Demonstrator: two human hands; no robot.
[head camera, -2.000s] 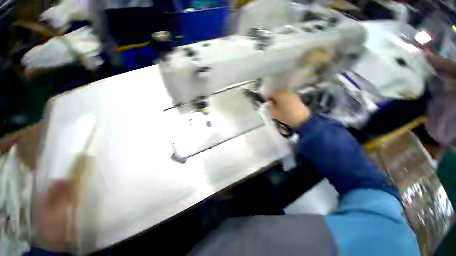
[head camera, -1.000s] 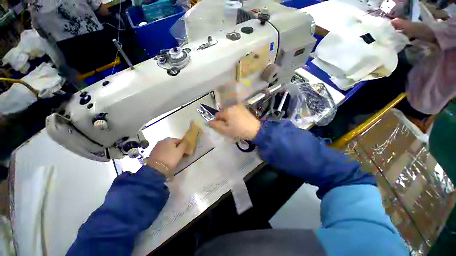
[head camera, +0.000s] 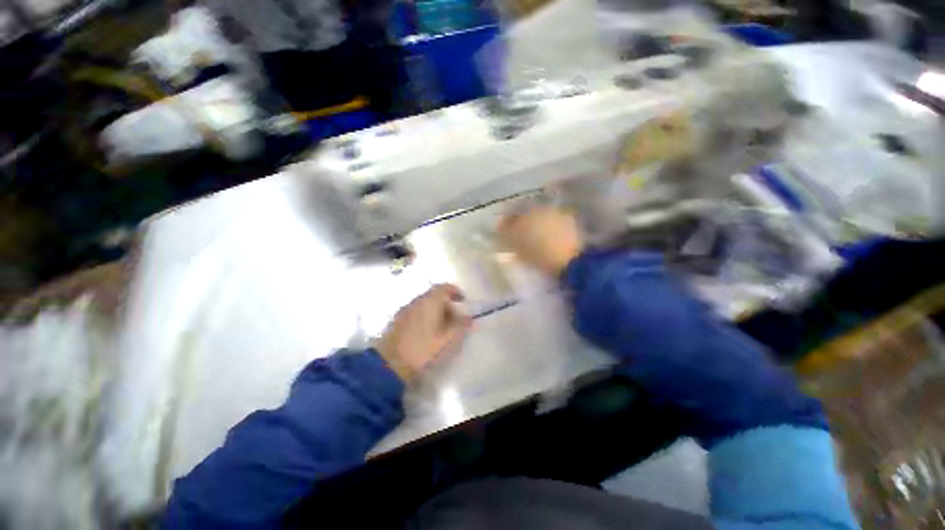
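The frame is badly blurred. My left hand (head camera: 425, 329) rests low over the sewing machine bed, fingers curled; whether it holds anything cannot be told. My right hand (head camera: 542, 236) is under the machine arm, up and right of my left hand, also blurred. A small yellowish piece (head camera: 502, 271) shows faintly between the hands, just below my right hand. Pale cloth (head camera: 560, 391) hangs at the table's front edge below my right hand. The white sewing machine (head camera: 456, 155) spans above both hands, its needle area left of them.
White fabric (head camera: 174, 399) lies on the left of the white table (head camera: 244, 269). More white pieces (head camera: 52, 404) are heaped at far left. A plastic bag (head camera: 741, 259) lies right of the machine. White pieces (head camera: 865, 135) lie at upper right. Wrapped cardboard (head camera: 896, 414) is at lower right.
The view has swung left, so the machine sits further right. My hands are further apart than one second ago. The yellowish piece, then at my left hand, now shows near my right hand.
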